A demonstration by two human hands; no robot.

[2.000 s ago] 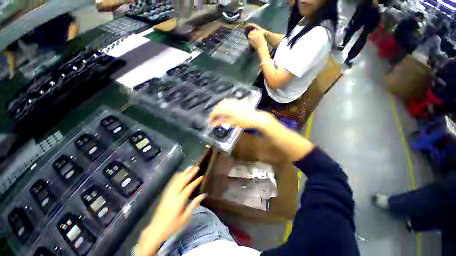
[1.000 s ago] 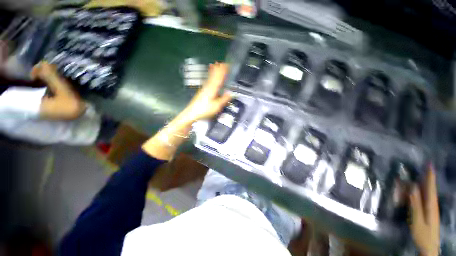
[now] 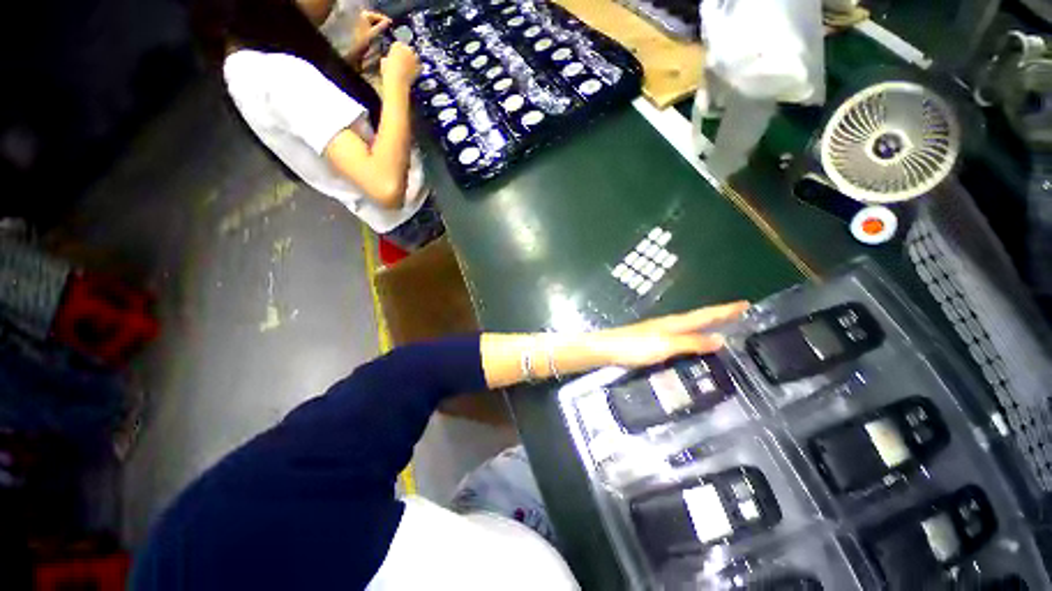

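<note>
A clear blister tray (image 3: 854, 289) lies at the lower right, with black handset-like housings (image 3: 883, 444) in two rows of pockets. The housings in view have a silvery rectangle mid-body. My left hand (image 3: 675, 337) reaches over the tray's left end, fingers stretched out, just above or on the rim between two housings; whether it touches them I cannot tell. I see nothing held in it. A small sheet of pale ovals (image 3: 646, 261) lies on the green bench beyond this hand. My right hand is out of the picture. The tray's lower part is cut off by the frame.
A person in a white top works at a black tray (image 3: 508, 87) of round silvery pieces at the far left. A fan (image 3: 889, 142) and a red-centred white disc (image 3: 873, 225) are at the back right. Patterned sheets (image 3: 975, 312) lie behind the tray. A cardboard box (image 3: 427, 303) is below the bench edge.
The view has swung left from the neighbouring right-hand tray to this tray's left end. My right hand, seen at the tray's right end a second ago, is out of view. My left hand stays at the left end.
</note>
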